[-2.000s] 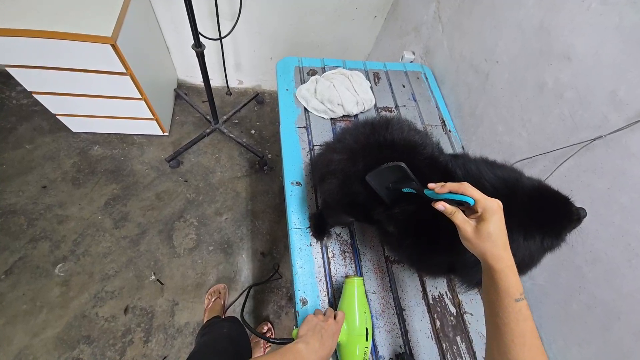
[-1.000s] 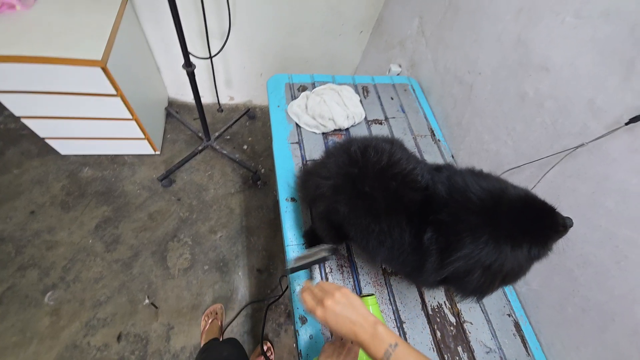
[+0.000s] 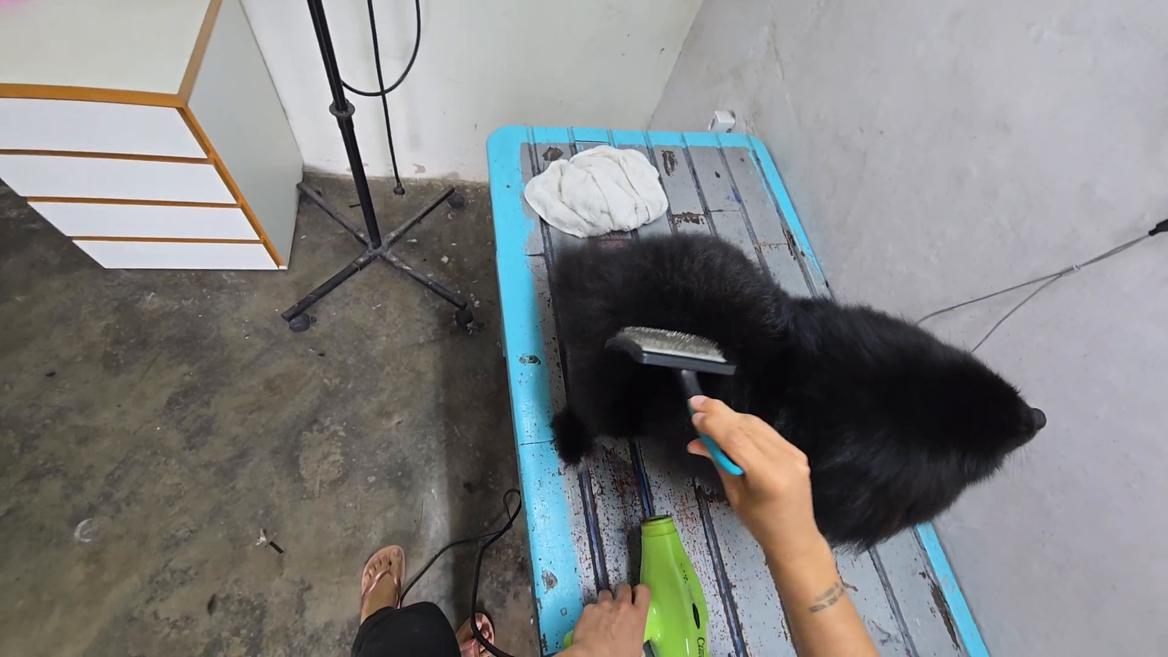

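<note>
My right hand [image 3: 753, 456] grips a slicker brush [image 3: 680, 349] by its black and teal handle, its wire bristles turned up, over the near flank of a black long-haired dog [image 3: 876, 411]. The dog is on a worn grey table with a light blue rim [image 3: 511, 301], its nose toward the right. At the near edge of the table my left hand [image 3: 613, 625] rests against a lime-green hair dryer [image 3: 671, 579], fingers around its side; the handle is largely hidden. The dryer's nozzle points toward the dog.
A crumpled white cloth [image 3: 599, 190] lies at the table's far end. Left of the table stand a black wheeled stand [image 3: 372, 242] and a white drawer cabinet [image 3: 137, 173]. A black cord [image 3: 479, 547] hangs by my feet. A thin tether [image 3: 1031, 285] runs across the grey wall at right.
The brush has moved from the table's left edge back over the dog's flank, bristles now up. Two seconds ago its back faced up over the dog. The dog's pose is much the same.
</note>
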